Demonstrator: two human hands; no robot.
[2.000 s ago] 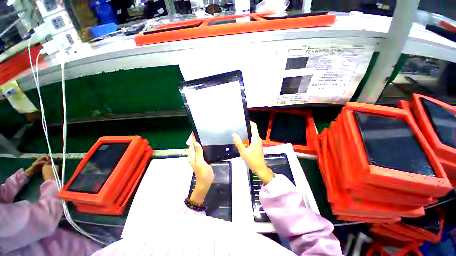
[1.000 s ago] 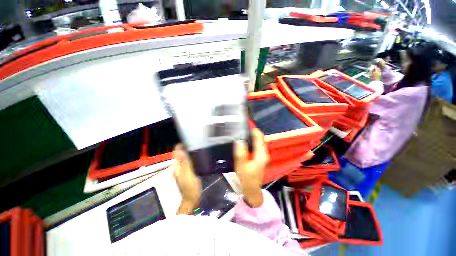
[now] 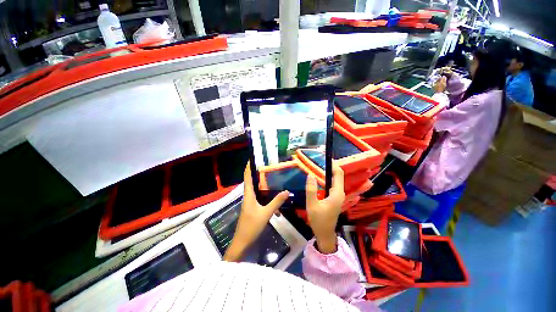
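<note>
A tablet is held upright in front of me, its screen showing a live camera picture of the room and orange-red trays. My left hand grips its lower left side, thumb at the bottom of the front. My right hand grips its lower right side. Below, the white foam tray holds a dark tablet at left and another tablet with small text lines, partly hidden by my left hand and forearm.
A red multi-slot tray lies behind the white tray. Stacked red trays rise at right, with more loaded red trays low at right. A paper sheet hangs below the shelf. A person in pink works at right.
The view has turned to the right, and the tablet moved with it. Its screen has gone from plain white to a sharp camera picture. Both hands still hold it.
</note>
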